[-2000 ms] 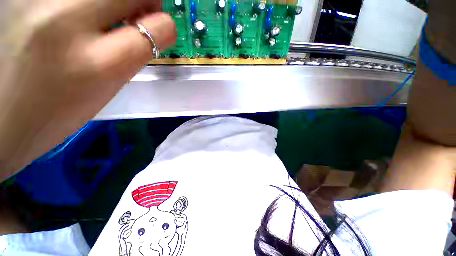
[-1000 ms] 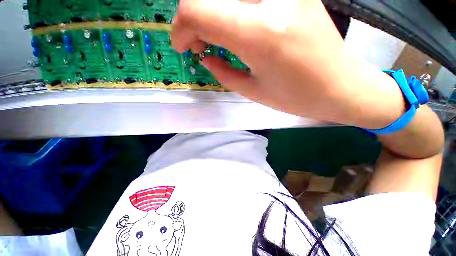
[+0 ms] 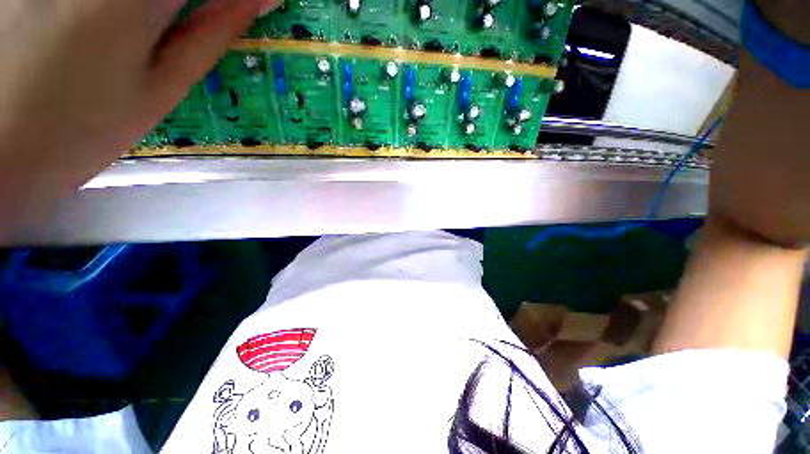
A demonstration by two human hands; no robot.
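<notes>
A green PCB panel [image 3: 382, 102] lies across the upper middle, with tan strips along its near edge and between its two rows. Silvery-topped capacitors [image 3: 357, 105] and narrow blue components [image 3: 347, 82] stand on it. My left hand [image 3: 115, 75], large and blurred at the upper left, covers the panel's left part. Its fingertips reach the top edge, and I cannot tell whether they hold anything. My right forearm is at the right edge with a blue wrist band; the right hand itself is cut off above the picture.
A wide silver rail [image 3: 400, 195] runs across in front of my body. A conveyor chain [image 3: 622, 156] shows right of the panel. A thin blue cord [image 3: 662, 191] hangs by the right forearm. Below are a blue plastic crate [image 3: 98, 310] at left and cardboard boxes [image 3: 568, 332] at right.
My right hand has left the panel and gone up out of the picture. My left hand has come back over the panel's left part. The panel's right end is visible again.
</notes>
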